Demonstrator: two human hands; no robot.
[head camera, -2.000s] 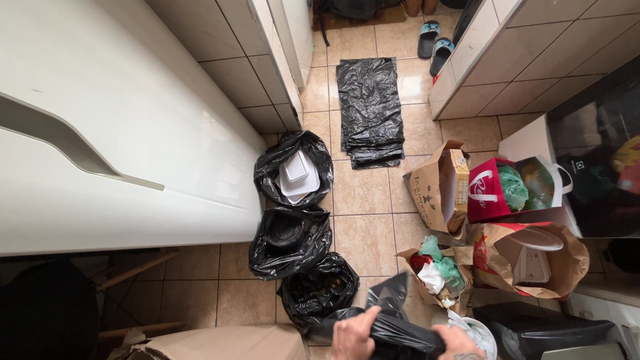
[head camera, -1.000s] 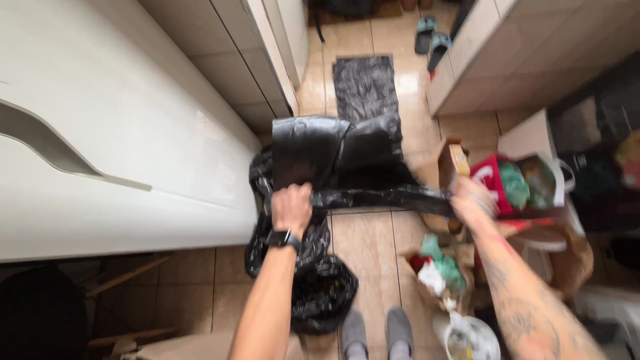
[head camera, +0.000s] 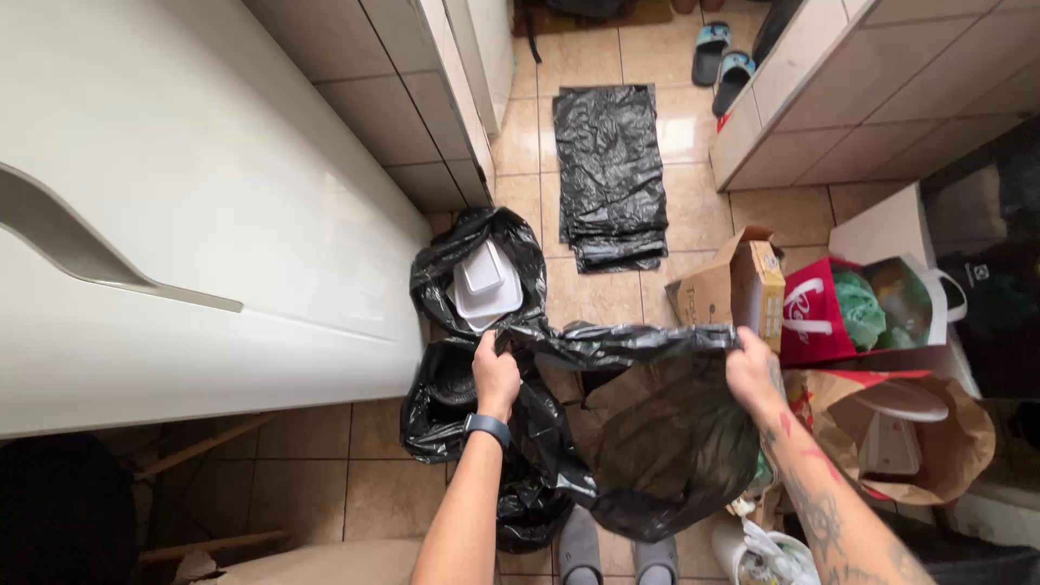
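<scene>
My left hand (head camera: 496, 379) and my right hand (head camera: 751, 370) grip the rim of a black plastic garbage bag (head camera: 662, 439), stretched between them over the floor. Its lower part hangs toward my feet, thin enough to see through. Left of it stand several black bags: one (head camera: 532, 244) holds white foam trays (head camera: 487, 284), another (head camera: 439, 406) sits just beneath it with something dark inside, and a third (head camera: 528, 516) is partly hidden behind the held bag. Beyond my hands, flattened black garbage bags (head camera: 611, 171) lie stacked on the tiles.
On the right stand a paper bag with cardboard (head camera: 705, 288), a red bag (head camera: 816, 317) with green plastic, a brown paper bag (head camera: 967, 439) of containers and a white bucket (head camera: 731, 552). A white refrigerator (head camera: 203, 203) borders the left. Sandals (head camera: 723, 69) lie by the wall.
The black bag between my hands, folded two seconds ago and swung forward one second ago, now hangs spread out toward my feet. My hands stay on its rim.
</scene>
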